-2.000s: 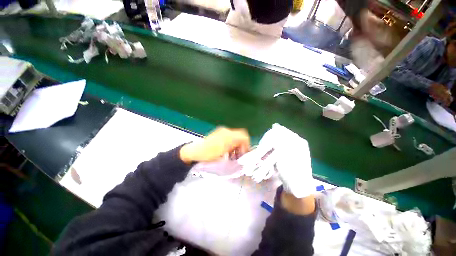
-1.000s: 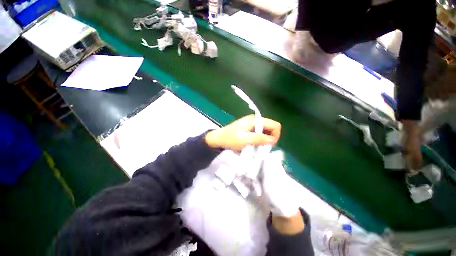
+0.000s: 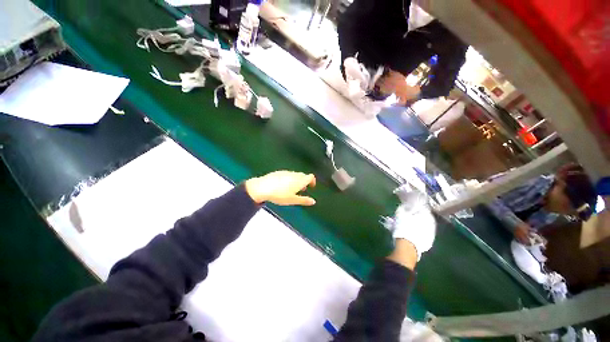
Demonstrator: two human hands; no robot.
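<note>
My left hand point(image 3: 281, 188) is bare, held over the near edge of the green belt point(image 3: 294, 143), fingers apart and empty. A white adapter point(image 3: 343, 178) with a short cord lies on the belt just beyond its fingertips. My right hand point(image 3: 416, 227), in a white glove, reaches over the belt further right. White pieces point(image 3: 409, 196) show at its fingertips; glove and pieces blend, so I cannot tell if it grips them. A heap of white corded adapters point(image 3: 227, 73) lies on the belt at the upper left.
The white bench sheet point(image 3: 261, 274) lies under my arms, with a small blue piece point(image 3: 330, 327) on it. A loose paper point(image 3: 63, 93) is at left. A bottle point(image 3: 248, 28) stands across the belt. A person point(image 3: 394, 40) works opposite. A pale frame bar point(image 3: 528, 322) crosses at lower right.
My hands were together at white items over my lap; now they are apart. The left is empty, and the right has moved out over the belt. The person opposite has drawn their arm back. The view has shifted.
</note>
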